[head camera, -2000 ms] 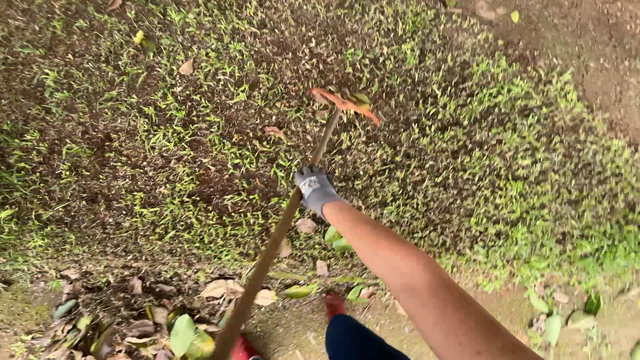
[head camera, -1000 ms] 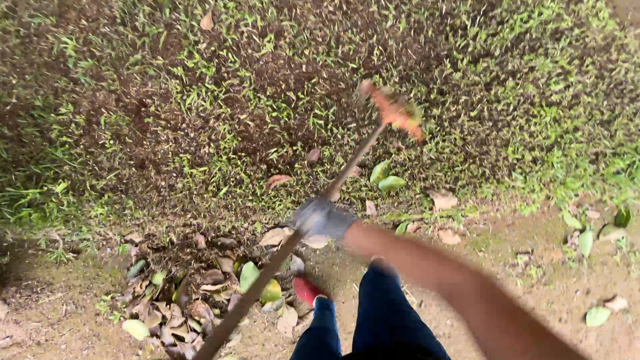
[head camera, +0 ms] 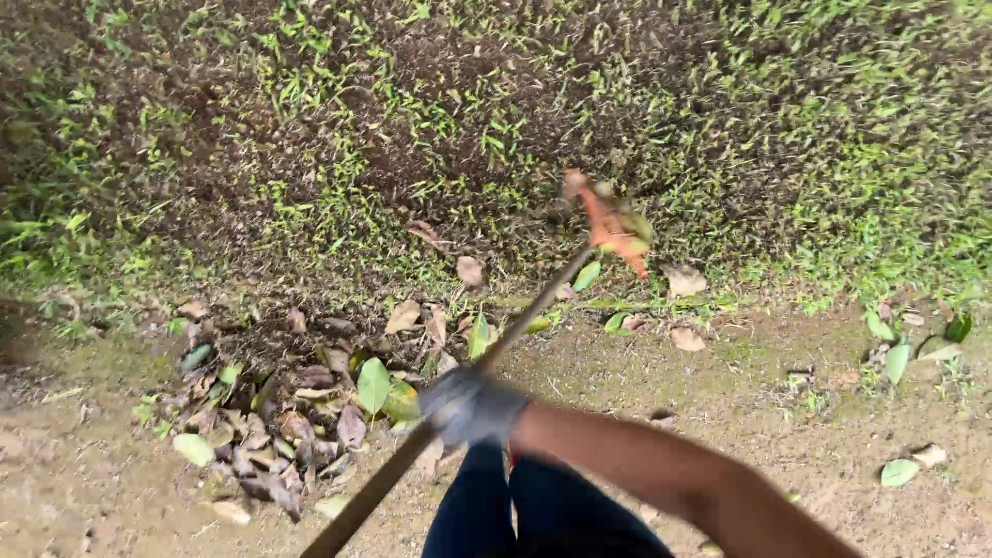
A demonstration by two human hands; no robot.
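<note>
My right hand (head camera: 469, 407), in a grey glove, is closed around the wooden handle (head camera: 391, 473) of a rake. The handle slants from the bottom edge up to the right. At its far end the orange rake head (head camera: 608, 225), blurred, is over the near edge of the grass, with a yellow-green leaf against it. A green leaf (head camera: 587, 276) lies just below the head. Left of my gloved hand is a pile of dry and green leaves (head camera: 291, 434) on bare soil. My left hand is out of the picture.
Patchy grass (head camera: 496, 139) spans the upper half, meeting a strip of brown soil (head camera: 744, 434). More fallen leaves (head camera: 897, 363) lie on the soil at the right. My legs in dark blue trousers (head camera: 477, 504) are at the bottom centre, close to the leaf pile.
My gloved hand has drawn the rake head back from farther out on the grass to the grass edge. The view has shifted, showing more of the leaf pile.
</note>
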